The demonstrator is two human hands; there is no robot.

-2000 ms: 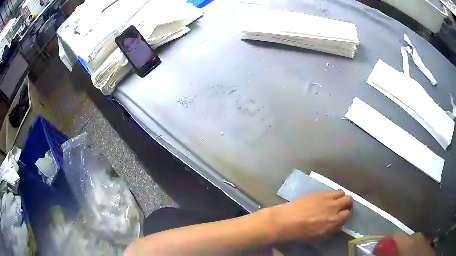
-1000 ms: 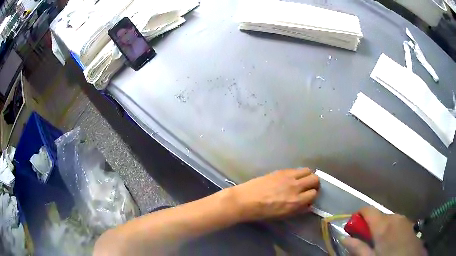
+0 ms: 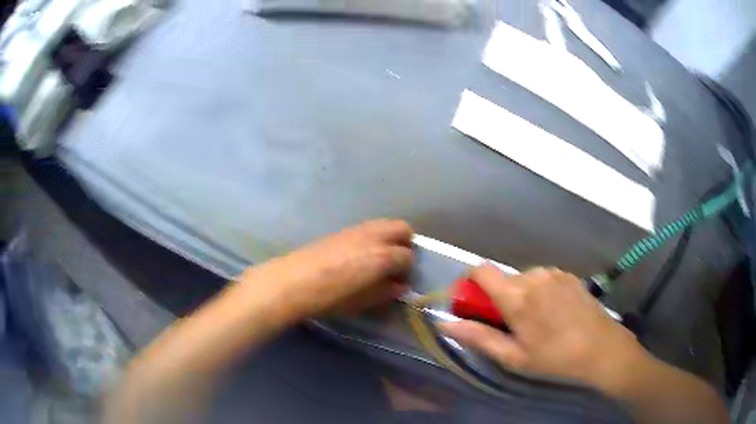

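A white fabric strip lies near the table's front edge, showing as a thin white border along the grey metal template. My left hand rests at the template's left end, fingers bent and pressed down; its fingertips are partly hidden, and it covers that end. My right hand is closed round the red handle of the steam iron. The iron's yellowish rim lies along the near edge of the strip, just right of my left hand. The frame is blurred.
A narrow white pile and a wider white pile lie beyond my hands. Thin white scraps lie farther back. A green hose runs right from the iron beside a black cord. The phone lies on folded fabric at left.
The view has turned right and down, so the piles show farther left. The iron and my right hand have come closer to my left hand along the template. More of the green hose shows.
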